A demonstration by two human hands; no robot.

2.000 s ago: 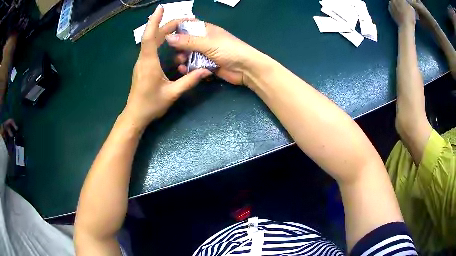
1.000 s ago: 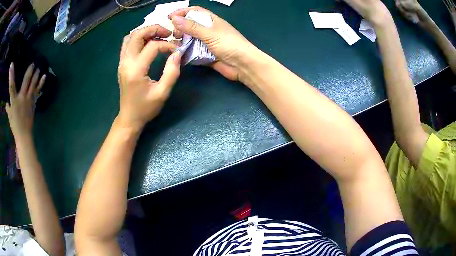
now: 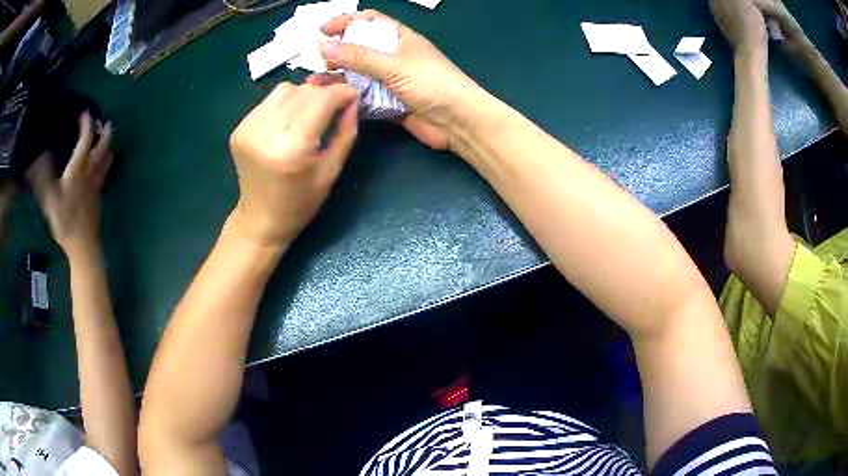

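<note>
My right hand (image 3: 409,79) is closed around a leaflet bundle (image 3: 377,96) with layered grey-white edges, near the far middle of the table. A white leaflet surface (image 3: 372,35) shows on top, between its thumb and fingers. My left hand (image 3: 290,149) is beside it, its curled fingers and thumb at the bundle's left edge. Whether it pinches a leaflet is hidden by the fingers. The loose leaflet pile (image 3: 302,35) lies just beyond my hands.
Other leaflets (image 3: 618,39) lie at the upper right, near the hands of a person in yellow-green. On the left, another person's hand (image 3: 79,191) is by black boxes (image 3: 37,290). A dark tray and brown cardboard edge (image 3: 172,37) lie at the upper left.
My left hand has turned and curled its fingers, and sits slightly lower than before. My right hand still holds the bundle. The left neighbour's arm has moved in; fewer leaflets lie at the upper right.
</note>
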